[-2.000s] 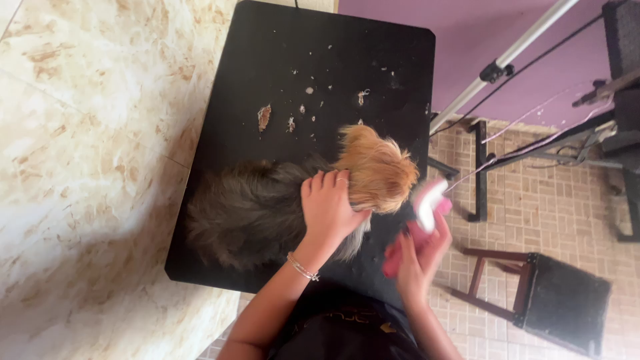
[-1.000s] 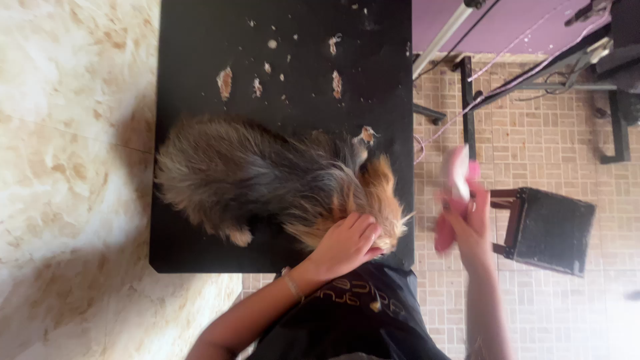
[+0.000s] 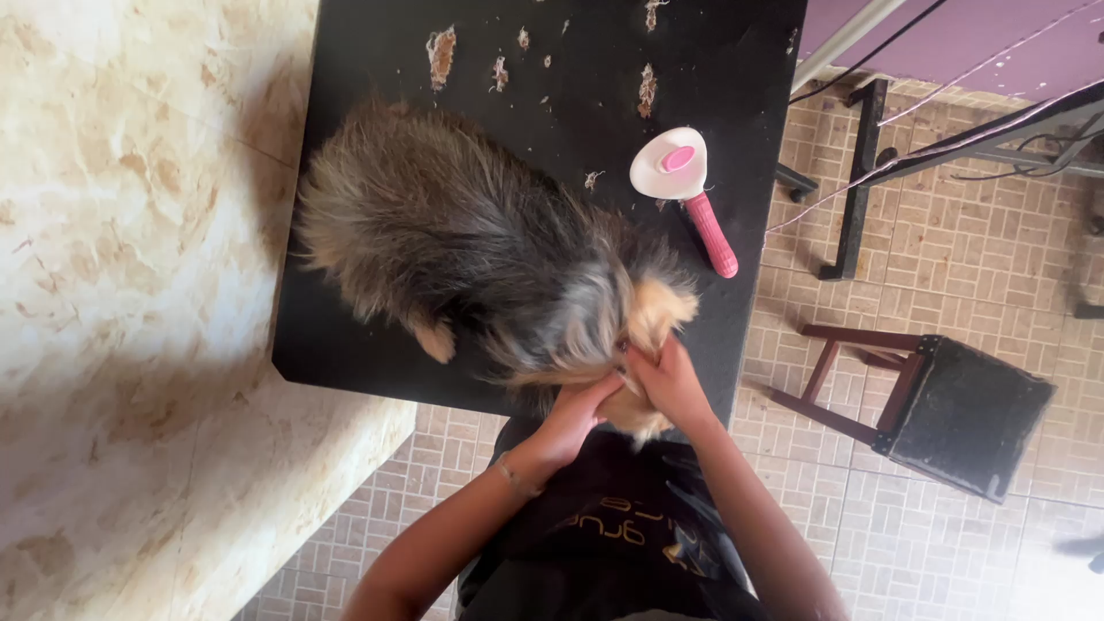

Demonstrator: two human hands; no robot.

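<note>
A long-haired dog [image 3: 483, 224], dark grey on its back and tan on its head, is on a black grooming table [image 3: 552, 103] with its head at the near edge. My left hand [image 3: 573, 418], with a bracelet on the wrist, is at one side of the dog's head, its fingers in the fur. My right hand [image 3: 668, 379] grips the tan fur on the other side, close to the left. A pink-handled slicker brush [image 3: 681, 172] with a white head lies on the table beyond the dog's head, bristles out of sight.
Several clumps of shed fur [image 3: 441, 59] lie on the far part of the table. A stool with a black seat [image 3: 970, 418] stands on the tiled floor to the right. Metal stand legs [image 3: 858, 181] and cords are at the upper right, a marbled wall [image 3: 155, 259] at the left.
The pink brush has left my right hand and lies on the table. My right hand has moved left to the dog's head, beside my left hand.
</note>
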